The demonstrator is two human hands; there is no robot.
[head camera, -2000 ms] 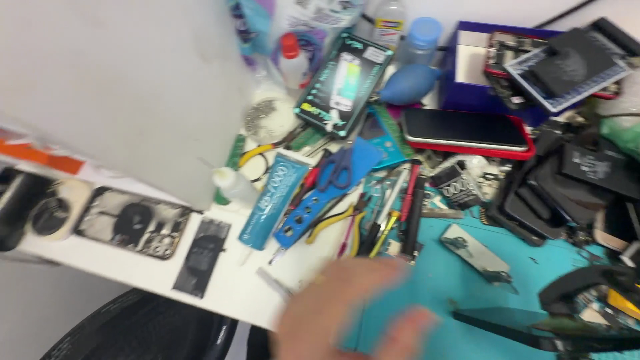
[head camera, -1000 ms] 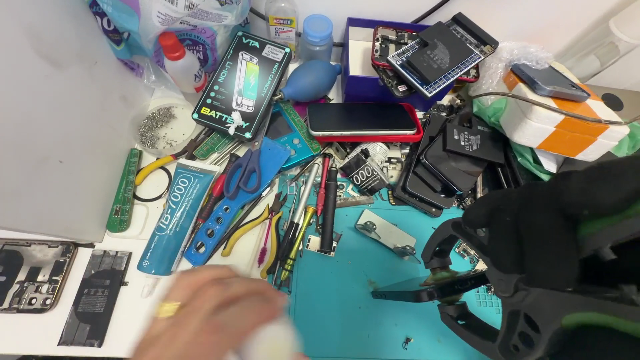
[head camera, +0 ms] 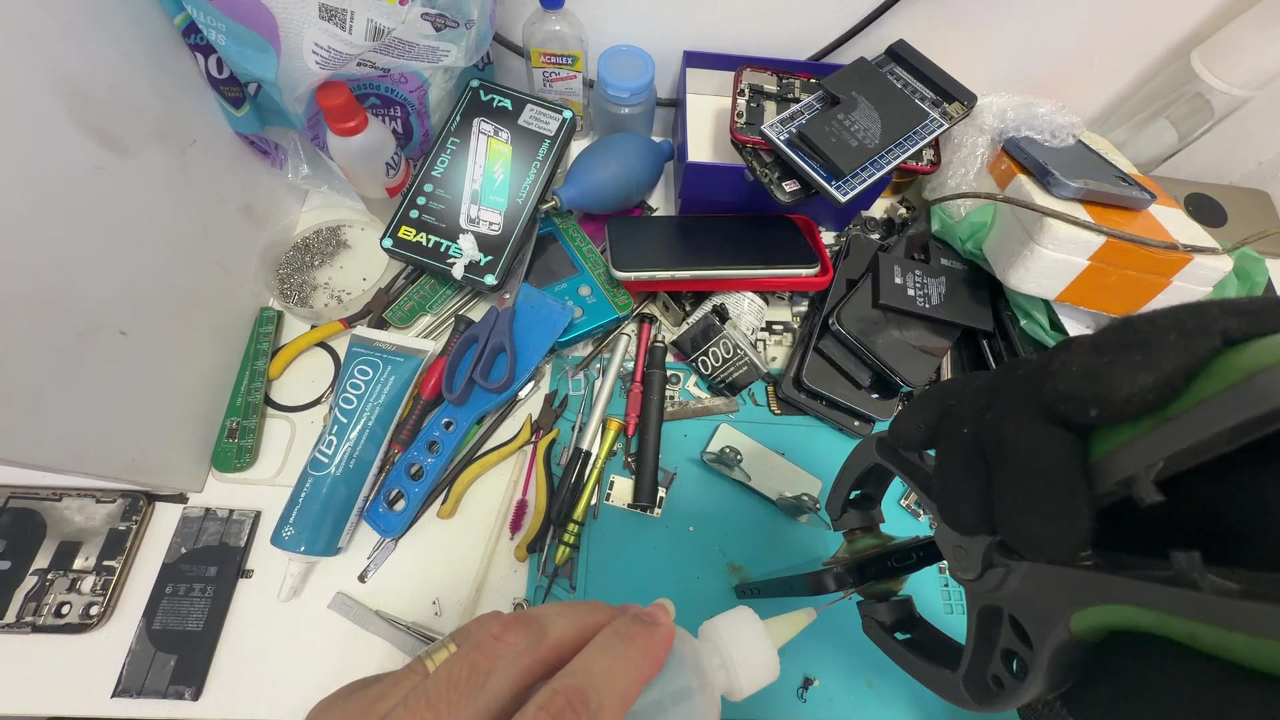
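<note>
My left hand (head camera: 520, 660), bare with a gold-coloured ring, holds a translucent squeeze bottle (head camera: 680, 680) with a white cap and a thin needle tip. The needle points right and meets or nearly meets the lower edge of a dark phone-like device (head camera: 840, 575), seen edge-on. A black-and-green clamping tool (head camera: 950, 650) has its two jaws above and below that device. My right hand (head camera: 1010, 460), in a black glove, is closed around this tool; most of the hand is dark and partly hidden. Beneath lies a turquoise work mat (head camera: 680, 560).
Tweezers (head camera: 385, 620) lie by my left hand. Beyond are yellow-handled pliers (head camera: 490, 470), screwdrivers (head camera: 650, 420), scissors (head camera: 480, 355), a blue glue tube (head camera: 350, 440) and a metal bracket (head camera: 765, 470). A phone (head camera: 715, 247) on a red case, a battery box (head camera: 480, 185) and stacked phone parts (head camera: 890, 320) stand farther back.
My left hand has moved right with the bottle, bringing its needle to the clamped device. The view has swung right since the oldest frame.
</note>
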